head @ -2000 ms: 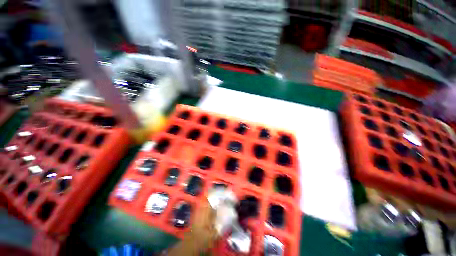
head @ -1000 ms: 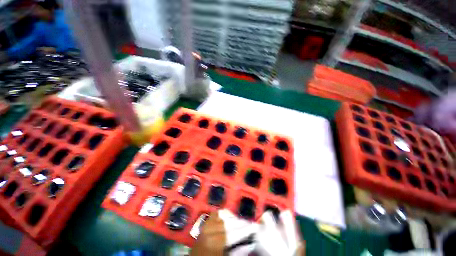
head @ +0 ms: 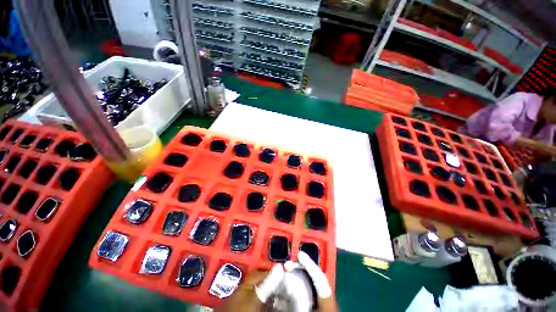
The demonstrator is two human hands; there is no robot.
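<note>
An orange-red tray [head: 201, 164] lies in front of me, with dark-faced smartwatch units in most pockets. Units in the near left pockets look silvery, such as this smartwatch unit [head: 156, 259]. My left hand [head: 261, 287] and my right hand [head: 317, 281] are together over the tray's near right edge, cut off by the bottom of the picture. White coverings show on the fingers. Between the hands is a small pale, shiny thing, apparently a smartwatch unit [head: 295, 294]; fingers and blur hide most of it.
More orange-red trays stand left [head: 73, 201] and right [head: 402, 183]. A white sheet [head: 359, 201] lies behind the front tray. Back left are a white bin [head: 174, 91], metal post [head: 190, 55] and yellow roll [head: 139, 149]. Right are bottles [head: 420, 245], a white round body [head: 533, 277] and a person [head: 509, 119].
The view has shifted, so the trays appear further left, and is sharper. My hands stay at the front tray's near edge; the fingers are now closer together around the pale thing.
</note>
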